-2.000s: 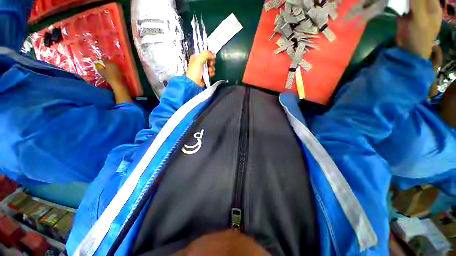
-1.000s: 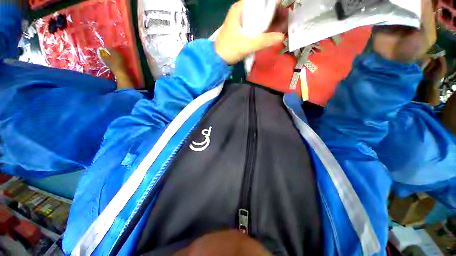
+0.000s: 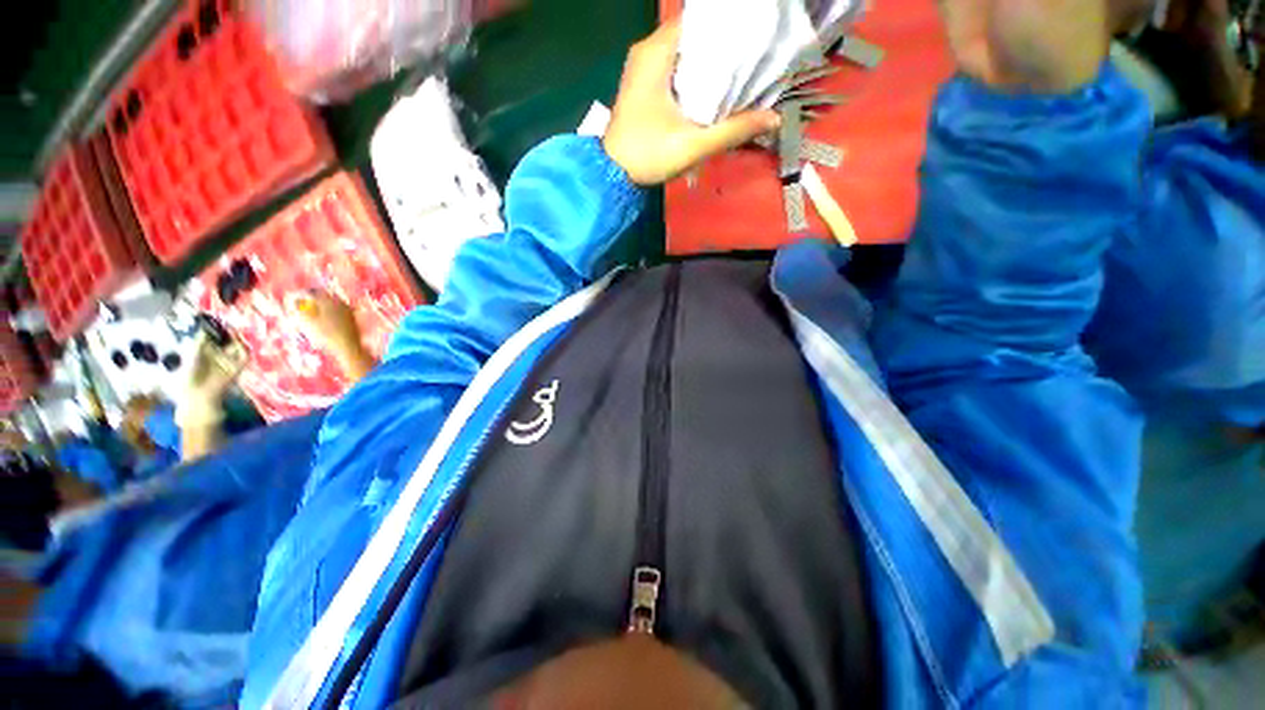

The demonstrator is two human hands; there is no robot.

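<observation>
My left hand (image 3: 666, 118) is shut on a bundle of white slips (image 3: 742, 56) at the top centre, over the left part of the red mat (image 3: 874, 153). Small grey strips (image 3: 794, 146) lie on the mat beside and below the bundle. A pale yellow-white strip (image 3: 830, 205) lies near the mat's near edge. My right hand (image 3: 1034, 35) is at the top right, blurred and partly cut off by the picture's edge; its fingers and anything in them cannot be made out.
A clear bag of white pieces (image 3: 433, 180) lies left of my left arm on the dark green surface (image 3: 534, 70). Red trays (image 3: 215, 118) stand farther left. A neighbour's hand (image 3: 333, 330) rests on a film-covered red tray (image 3: 298, 243). Another neighbour's pale hand (image 3: 205, 388) is beyond.
The view has turned, showing more trays at left. My left hand went from the slips by the bag to over the mat. The shiny printed bag near my right hand is no longer seen.
</observation>
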